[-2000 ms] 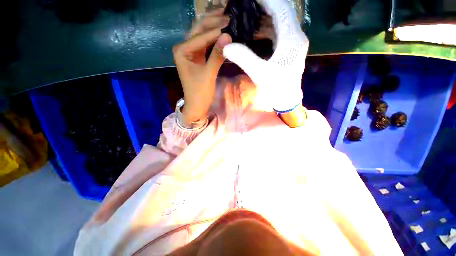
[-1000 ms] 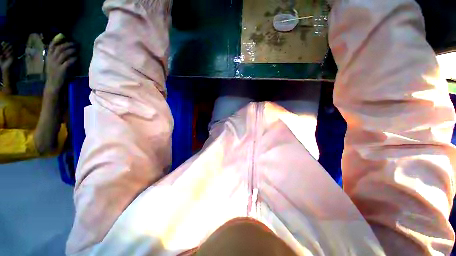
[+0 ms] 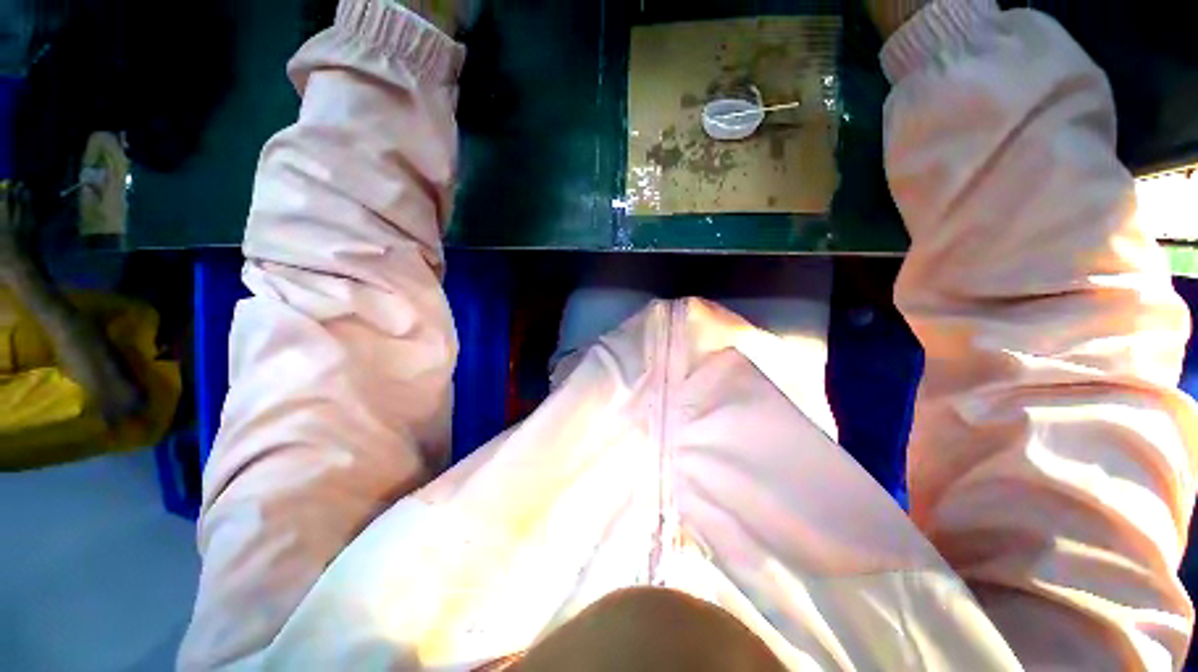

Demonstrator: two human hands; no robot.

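Note:
A small white oval dish [image 3: 733,117] sits on the stained brown cardboard mat [image 3: 657,79] on the bench, ahead of my lap. A thin pale stick [image 3: 780,106] lies across the dish, its end sticking out to the right. Both my arms reach forward on either side of the mat. Both hands are cut off by the top edge; only a little of each wrist shows past the sleeve cuffs. What they hold is hidden.
The dark green bench [image 3: 539,158] has a dark, unclear mass [image 3: 158,79] at upper left. A co-worker's yellow clothing [image 3: 72,381] and arm show at left, near a small pale mat [image 3: 104,184]. Blue bins [image 3: 481,355] stand below the bench edge, partly behind my sleeves.
Two seconds ago both hands held a black part close in front of me; since then my arms have stretched forward out of view. The mat and dish now show lower in the picture.

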